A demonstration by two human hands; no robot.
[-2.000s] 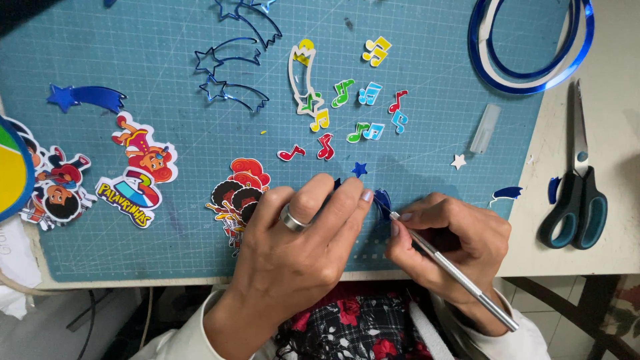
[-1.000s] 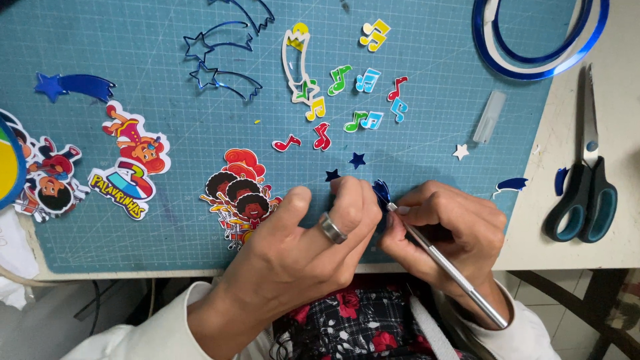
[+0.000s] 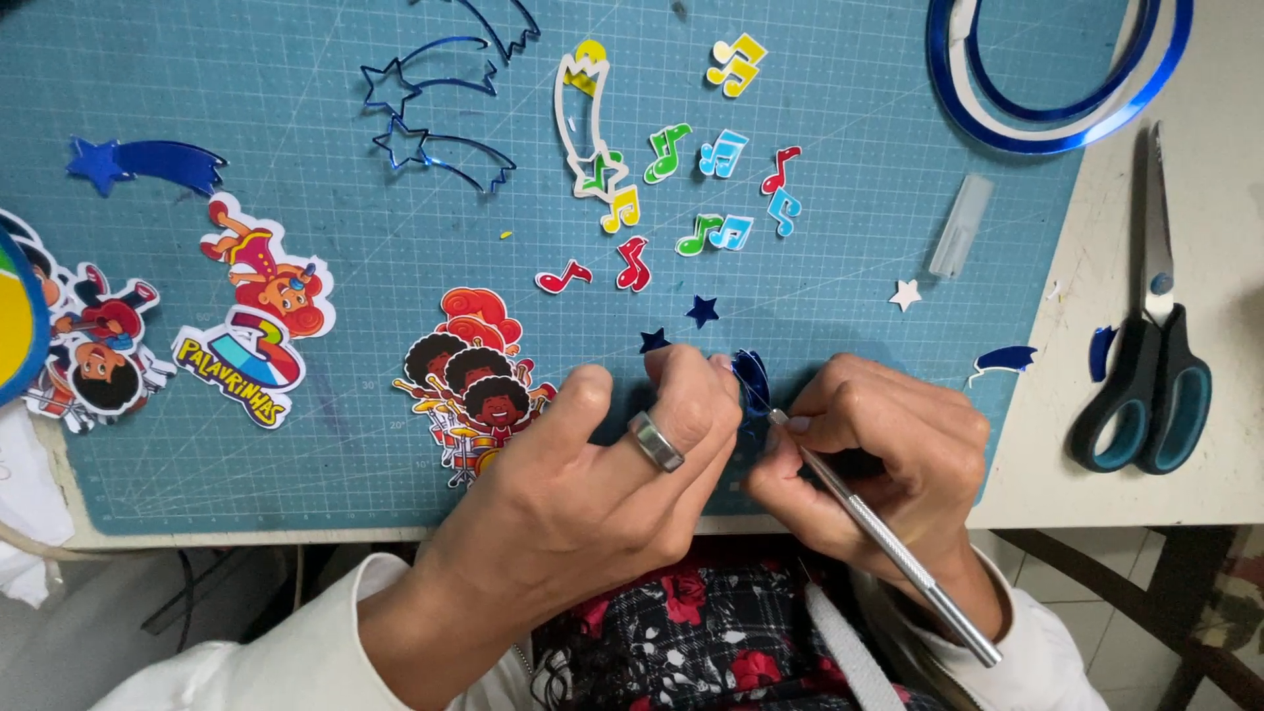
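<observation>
My right hand (image 3: 879, 454) grips a silver metal craft knife (image 3: 899, 553), its tip at a small shiny blue paper piece (image 3: 752, 383). Beside that piece, the fingertips of my left hand (image 3: 622, 464) bend down onto the mat and wear a ring; whether they pinch the piece is hidden. Two small dark blue stars (image 3: 702, 311) lie just above my left fingertips. A white star (image 3: 905, 294) and a blue shooting-star tail scrap (image 3: 1005, 359) rest to the right. Blue shooting-star outlines (image 3: 449, 158) and a white outline (image 3: 583, 118) lie farther up the mat.
The blue cutting mat (image 3: 296, 474) bears paper music notes (image 3: 668, 153), stacked drummer cutouts (image 3: 494, 395), character cutouts (image 3: 281, 286), a blue shooting star (image 3: 148, 166) and a clear plastic piece (image 3: 961, 227). Scissors (image 3: 1145, 385) lie right; blue rings (image 3: 1062, 133) overlap the mat's top right edge.
Both hands stay close around the small blue piece, the knife still in my right hand. My left fingers have shifted slightly, and a second dark blue star shows more clearly than two seconds ago.
</observation>
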